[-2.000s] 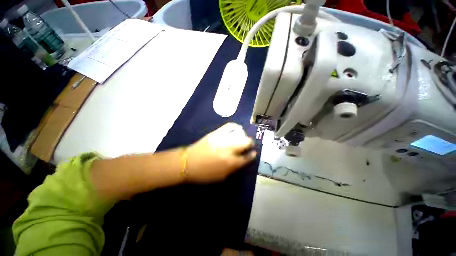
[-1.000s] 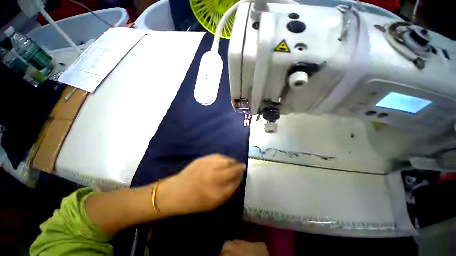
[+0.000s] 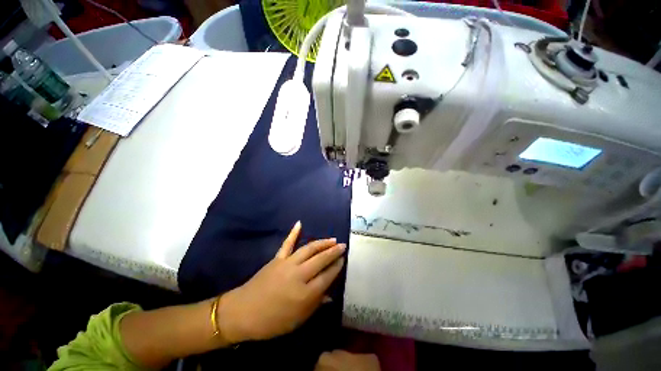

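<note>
The dark navy cut panel (image 3: pixel 254 188) lies on the table from behind the sewing lamp (image 3: pixel 289 117) down over the front edge. Its right edge runs by the presser foot and needle (image 3: pixel 348 176) of the white lockstitch machine (image 3: pixel 449 94). My left hand (image 3: pixel 297 282) rests palm down on the panel, below the presser foot, with its fingers spread. My right hand (image 3: pixel 348 361) is at the bottom edge of the picture, mostly cut off, below the table's front edge; its fingers and any cloth in it are hidden.
Loose thread (image 3: pixel 413 227) lies on the machine bed (image 3: pixel 449 268). A printed paper sheet (image 3: pixel 138 90) and brown cardboard (image 3: pixel 76 185) are at the left. A yellow-green fan (image 3: pixel 293 22) and pale blue tubs (image 3: pixel 221 29) are behind. An accessory tray (image 3: pixel 569 290) is at the right.
My left hand has moved back from beside the presser foot towards the table's front edge, and its curled fingers have spread out. My right hand has come slightly into view at the bottom.
</note>
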